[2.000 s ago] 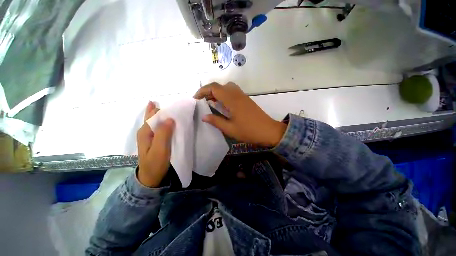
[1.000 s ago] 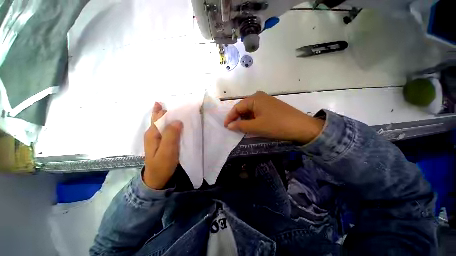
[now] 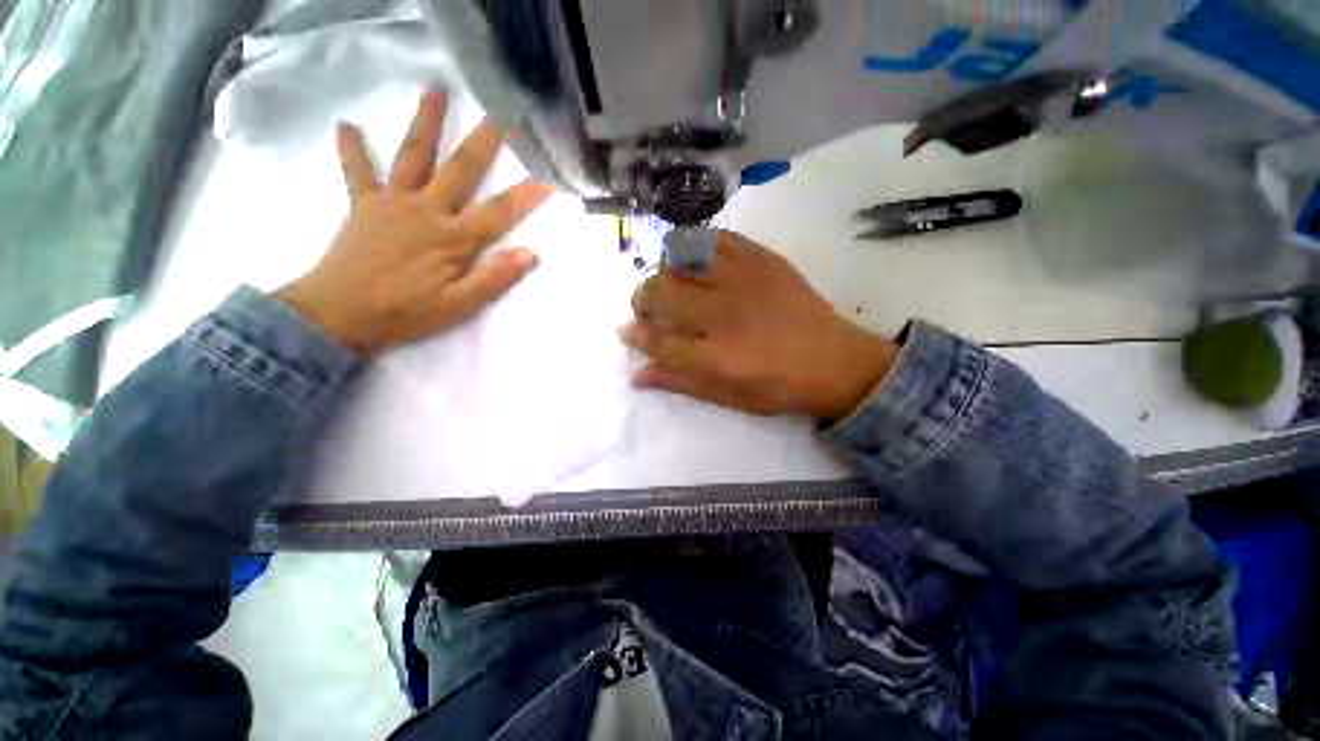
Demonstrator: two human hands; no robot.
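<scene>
A white fabric piece (image 3: 557, 413) lies on the white table in front of the sewing machine (image 3: 666, 87); its outline blends into the bright surface. My left hand (image 3: 420, 239) lies flat with fingers spread, left of the needle area (image 3: 625, 229), palm down on the bright white surface. My right hand (image 3: 746, 326) is just right of and in front of the needle area, fingers bent and fingertips down at the cloth. Whether it pinches the cloth cannot be told. The machine head partly hides the presser foot.
Black thread snips (image 3: 941, 214) lie right of the needle. A green round object (image 3: 1233, 359) sits at the right table edge. Grey-green fabric with white edging (image 3: 58, 188) is at the left. A measuring strip (image 3: 579, 518) runs along the front edge.
The white piece has gone from being held up in both hands to lying on the table. My left hand has moved up and left and spread open; my right hand has moved up towards the needle.
</scene>
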